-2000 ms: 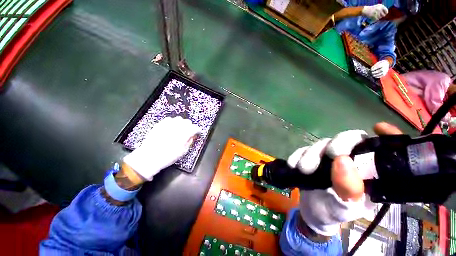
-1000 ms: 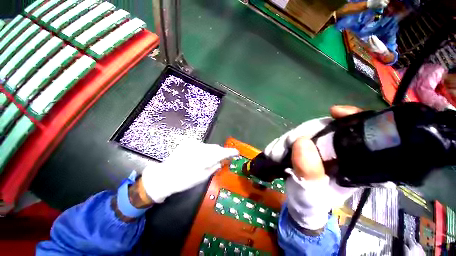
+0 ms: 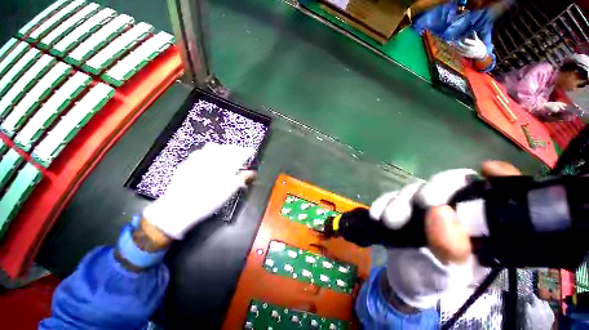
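Note:
My right hand [image 3: 433, 225], in a white glove with bare fingertips, grips the black electric screwdriver [image 3: 504, 222]. Its yellow-ringed tip is at the right part of the top green circuit board [image 3: 300, 211]. That board lies in the orange-brown fixture [image 3: 248, 274], with a second board [image 3: 310, 265] and a third [image 3: 284, 317] below it. My left hand [image 3: 200, 187], in a white glove, is over the lower part of the black screw tray [image 3: 210, 126], thumb and fingertips together at its right side. Whether a screw is between them cannot be told.
Red board [image 3: 123, 122] with rows of white-topped green bars at left. Metal upright [image 3: 187, 42] behind the tray. Across the bench are a cardboard box [image 3: 371, 16], a person in blue [image 3: 455, 29], a person in pink [image 3: 533, 87] and a red sheet [image 3: 510, 122].
My left hand has moved back from the top board to the screw tray. The screwdriver has shifted right along the top board. The view has shifted slightly.

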